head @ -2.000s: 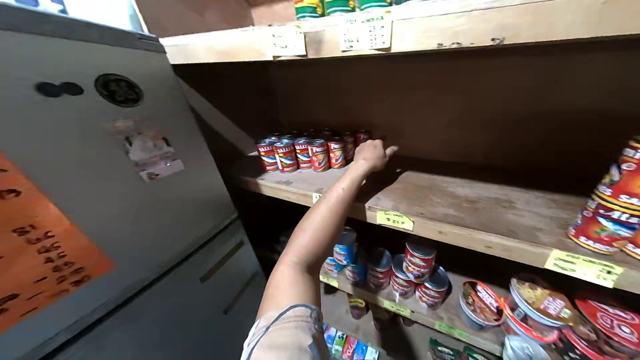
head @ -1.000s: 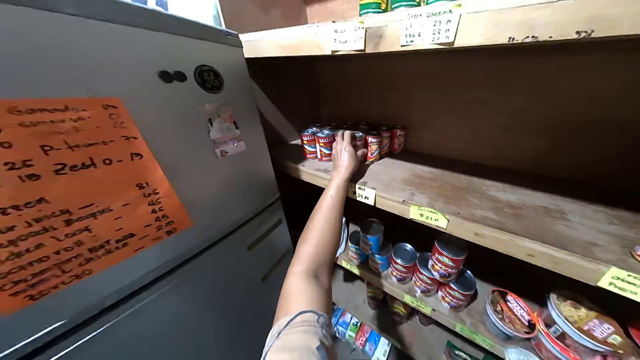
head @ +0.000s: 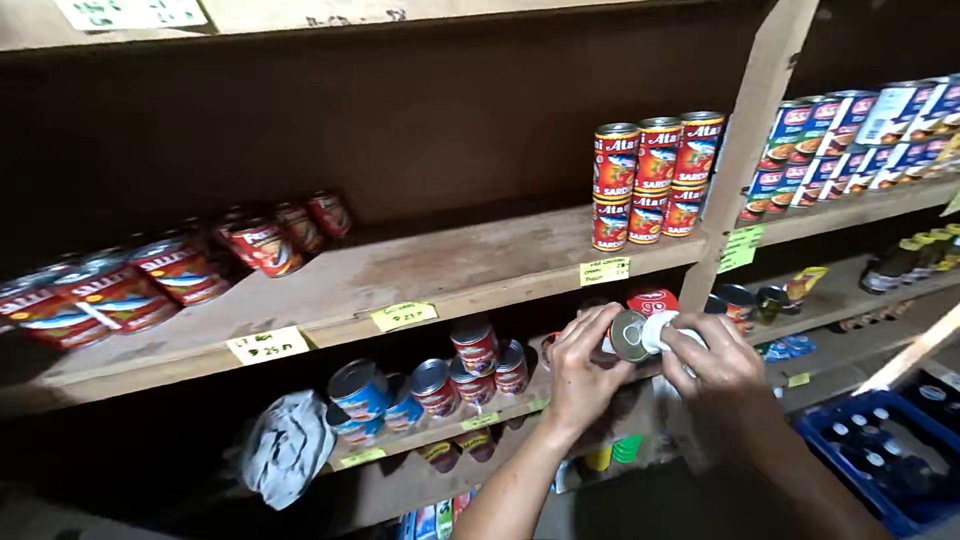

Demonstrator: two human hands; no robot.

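Observation:
My left hand (head: pixel 585 367) holds a metal can (head: pixel 631 337) with its pull-tab lid facing me, in front of the shelf. Against the can's rim, my right hand (head: pixel 712 356) holds a white cloth or tissue (head: pixel 660 332). Behind and above them, red sardine cans (head: pixel 657 180) stand in stacks of two by the wooden post. Red cans (head: pixel 180 270) stand in a group at the left of the same shelf. Small red cans (head: pixel 433 386) and blue cans (head: pixel 360 388) are on the shelf below.
A wooden post (head: pixel 750 112) divides the shelves, with blue-labelled cans (head: pixel 847 127) beyond it. A grey cloth bundle (head: pixel 289 448) hangs over the lower shelf's left end. A blue crate (head: pixel 847 480) of bottles stands at lower right. Paper tags (head: pixel 403 316) line the shelf edges.
The view has swung right, away from the refrigerator. One hand was reaching among the red cans at the left; now both hands are in view at the right with a can and a white cloth or tissue.

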